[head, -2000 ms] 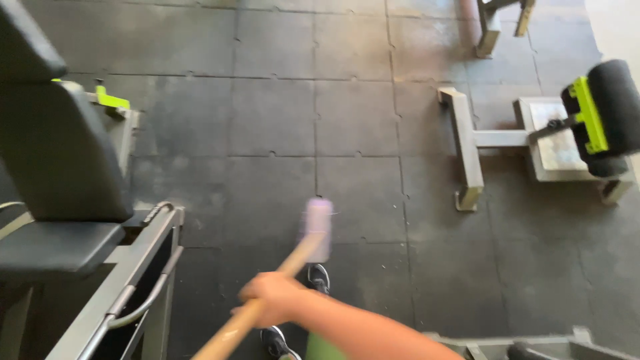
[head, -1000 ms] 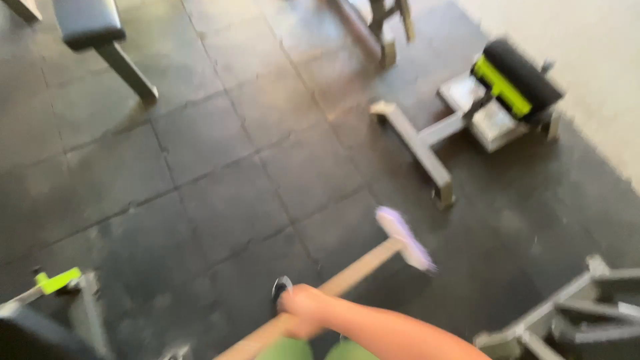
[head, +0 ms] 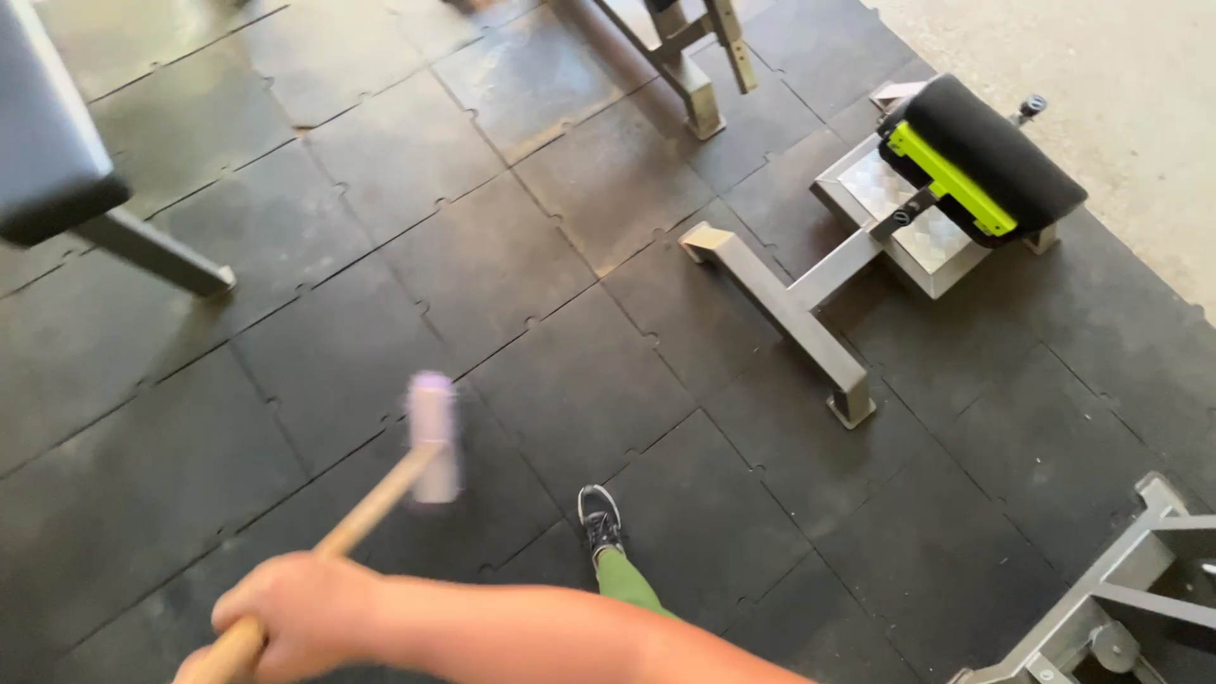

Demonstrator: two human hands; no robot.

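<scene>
My right hand (head: 294, 613) is closed around the wooden handle of a push broom (head: 380, 499) at the lower left, its forearm crossing in from the lower right. At the far end of the handle, the broom's narrow head (head: 433, 437), pale with a purple edge and blurred, is over the black interlocking rubber floor tiles (head: 570, 380). Of my left hand, only a small skin-toned part (head: 195, 663) shows at the lower left frame edge, beside the handle; its fingers cannot be made out.
A padded black bench (head: 47, 133) stands at upper left. At upper right is a grey steel machine with a black roller pad (head: 993, 157) and a lime bracket. Another steel frame (head: 1092, 598) fills the lower right corner. My shoe (head: 599, 518) is on the tiles; pale concrete (head: 1073, 66) borders them.
The broom head has swung from right of my shoes to the left of my visible shoe. My right hand stays closed on the handle. The view has shifted.
</scene>
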